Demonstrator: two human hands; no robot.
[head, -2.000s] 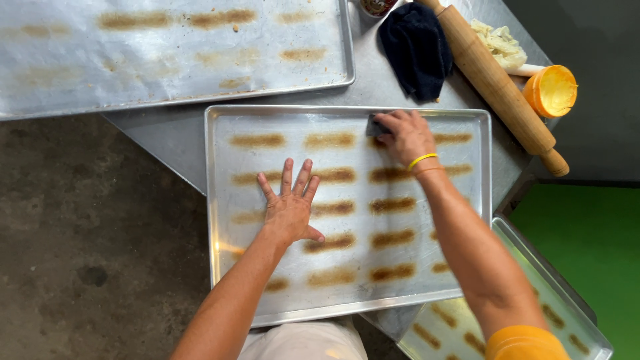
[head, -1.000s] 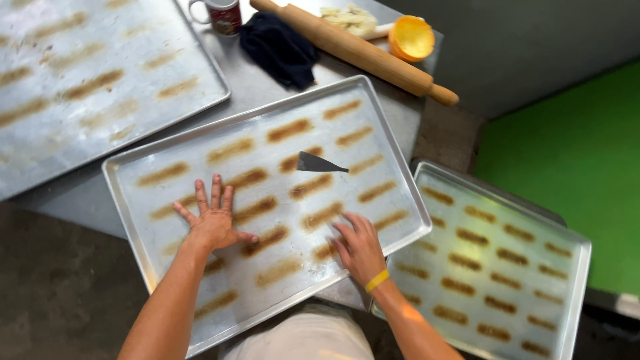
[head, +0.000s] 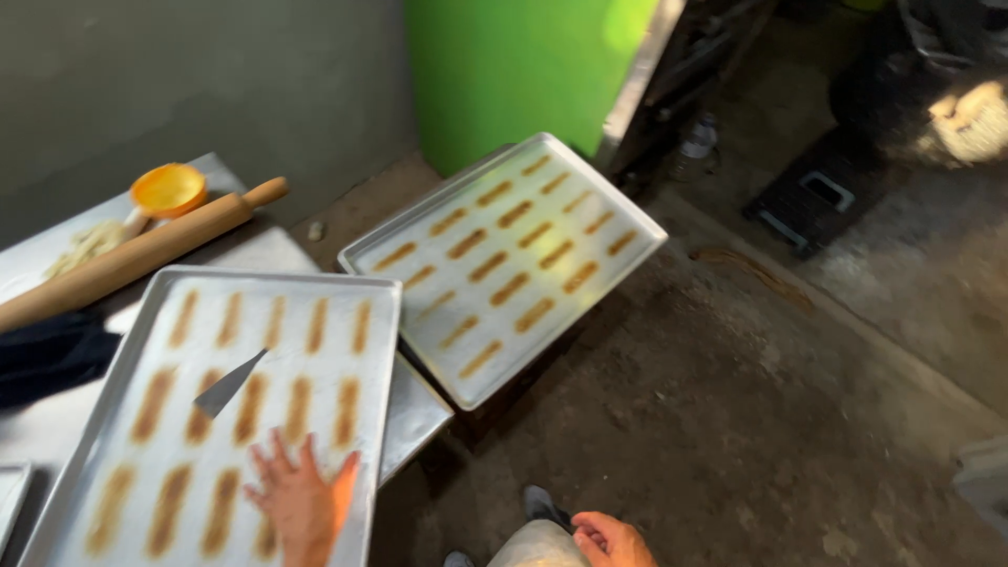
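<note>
My left hand (head: 299,492) lies palm down with spread fingers on a metal baking tray (head: 264,276) marked with rows of brown streaks. Beyond its fingertips, a flat triangular metal scraper (head: 230,386) rests on the tray, touched by neither hand. My right hand (head: 614,539) is off the tray, low beside my clothed leg, its fingers loosely curled and no object visible in it. A second streaked baking tray (head: 516,244) is just beyond the first, to the right.
On the metal table (head: 272,256) are a wooden rolling pin (head: 150,248), an orange bowl (head: 168,189), a pale doughy mass (head: 88,246) and a dark cloth (head: 51,354). A green panel (head: 512,71) stands behind the second tray. A plastic bottle (head: 699,142) is farther right.
My right hand first had the scraper, then let it go onto the tray, and now is off the tray beside my leg. My left hand stays on the tray. The view has swung right.
</note>
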